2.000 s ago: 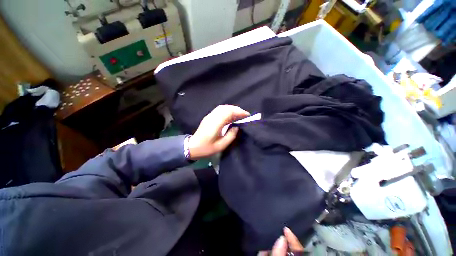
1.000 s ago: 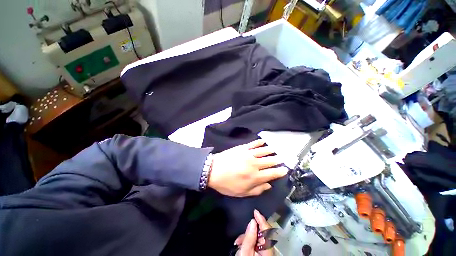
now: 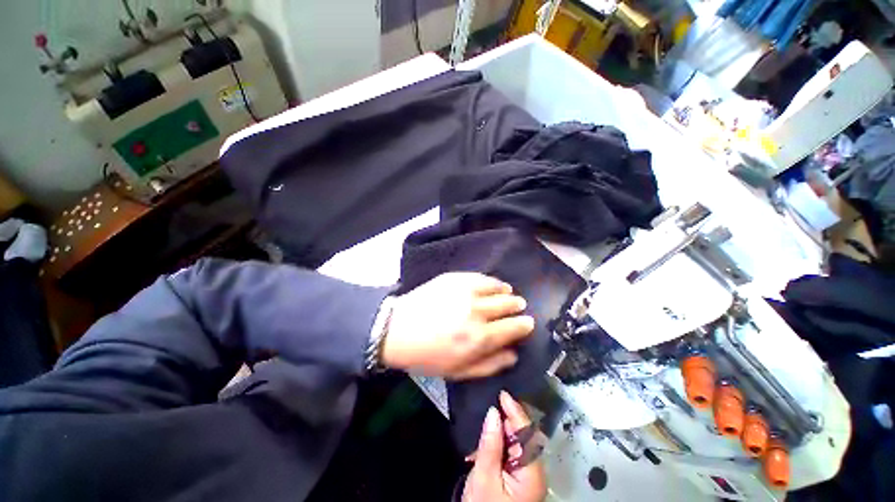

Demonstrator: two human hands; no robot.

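Observation:
A dark garment piece (image 3: pixel 496 257) lies in front of the overlock machine (image 3: pixel 659 292), its right edge at the needle area (image 3: pixel 579 319). My left hand (image 3: pixel 456 326) rests palm down on this cloth, just left of the needle area, fingers slightly bent and a little apart. My right hand (image 3: pixel 505 459) is at the bottom centre by the cloth's near edge, closed around small dark thread snips (image 3: pixel 528 446). Its thumb and forefinger meet at the cloth edge; whether they pinch it is unclear. The presser foot is hard to make out.
More dark cloth (image 3: pixel 363 162) spreads over the white side table (image 3: pixel 339 90), bunched behind the needle area. Orange tension knobs (image 3: pixel 728 410) stand at lower right. A cream box with a green panel (image 3: pixel 167 137) is at upper left. Another dark heap (image 3: pixel 844 309) lies right.
My left hand first left the far cloth for the needle area, then drew slightly back leftward. Cloth now covers the pale plate beyond it. My right hand still holds the snips.

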